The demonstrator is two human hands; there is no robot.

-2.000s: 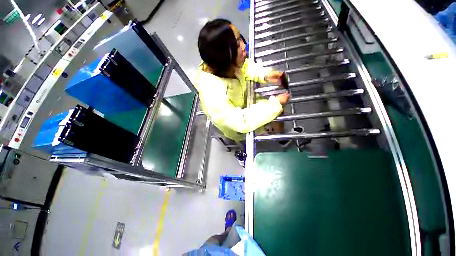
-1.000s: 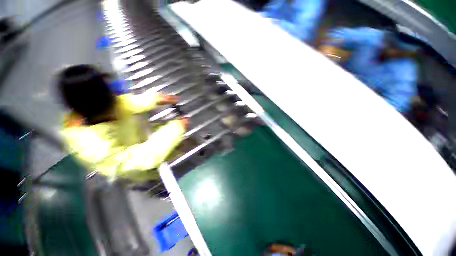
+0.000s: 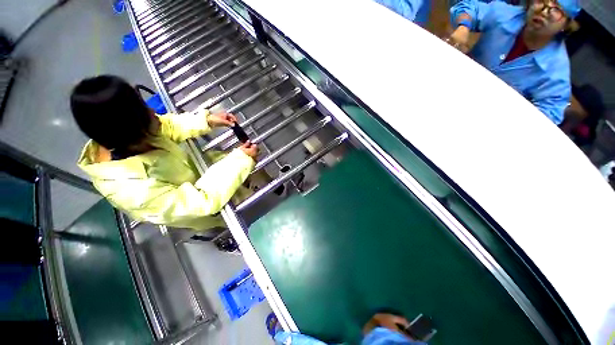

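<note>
My right hand point(image 3: 386, 320) is at the bottom edge, partly cut off, in a light blue sleeve above the green belt point(image 3: 377, 236). It appears to hold a small dark flat device point(image 3: 422, 327) with a pale edge, at its right side. The fingers are partly hidden. My left hand is not in view. A person in a yellow smock point(image 3: 162, 182) leans over the rollers point(image 3: 270, 98) and holds a small black part point(image 3: 240, 132) between both hands.
A blue basket point(image 3: 243, 294) lies on the floor left of the conveyor. A metal-framed cart point(image 3: 101, 269) with green shelves stands at left. A long white surface point(image 3: 431, 101) runs along the right. A person in light blue point(image 3: 516, 60) is behind it.
The view has turned right, shifting the conveyor and yellow-clad person left in the picture. My hand has come into view at the bottom, with the dark device now visible beside it.
</note>
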